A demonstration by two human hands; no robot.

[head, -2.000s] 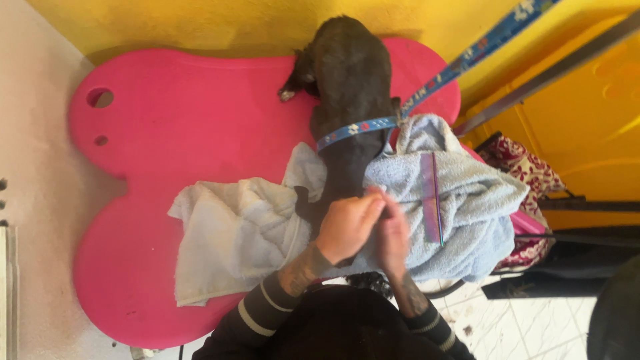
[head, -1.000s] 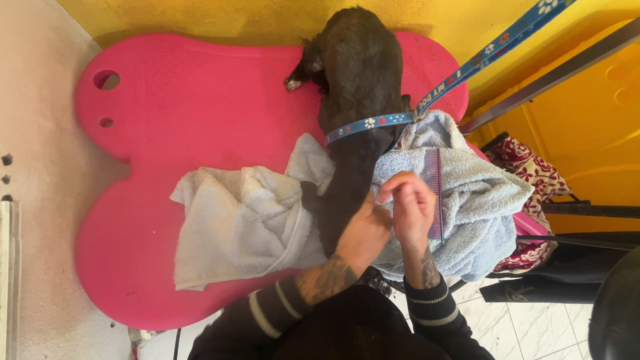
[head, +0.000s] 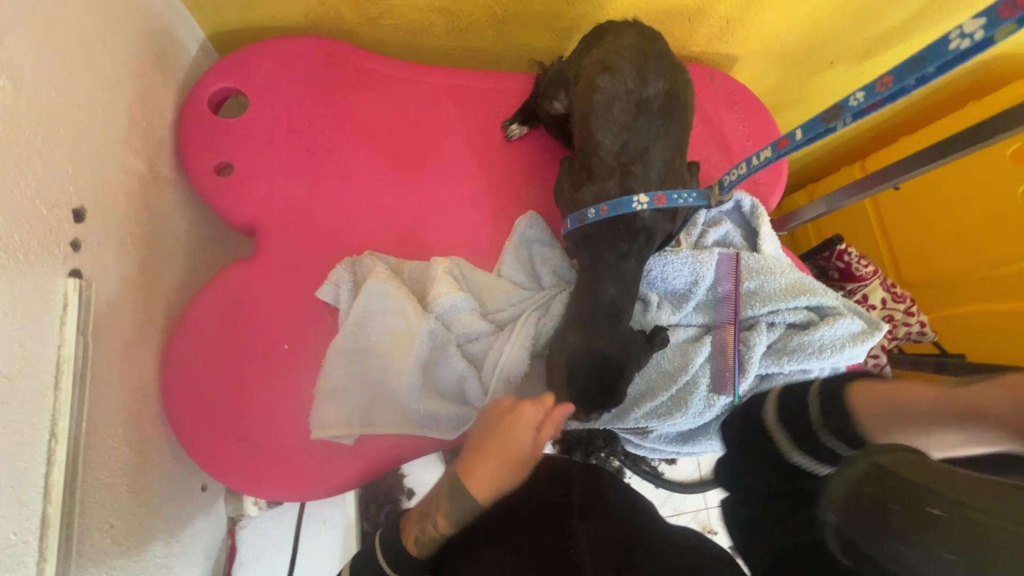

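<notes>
A dark-coated dog point(head: 632, 104) lies on a pink bone-shaped grooming table point(head: 360, 152), its head toward me. Around its body runs a blue pawprint strap point(head: 616, 210), joined to a blue leash point(head: 808, 132) rising to the upper right. My left hand point(head: 512, 440) is at the dog's muzzle, fingers curled; whether they grip it is unclear. My right forearm reaches to the right edge, where only part of my right hand point(head: 1010, 404) shows, blurred. A whitish towel point(head: 440, 320) and a light-blue towel point(head: 776, 320) lie beside the dog; a purple metal comb point(head: 726, 324) rests on the blue one.
A yellow wall point(head: 448, 32) stands behind the table and a pale wall point(head: 120, 200) at its left. At right are a metal bar point(head: 904, 164) and a red-and-white patterned cloth point(head: 876, 300). Dark hair clippings point(head: 384, 500) lie on the white floor below.
My right hand has left the dog's head and moved to the right edge. My left hand remains near the muzzle. The dog's head now shows more fully.
</notes>
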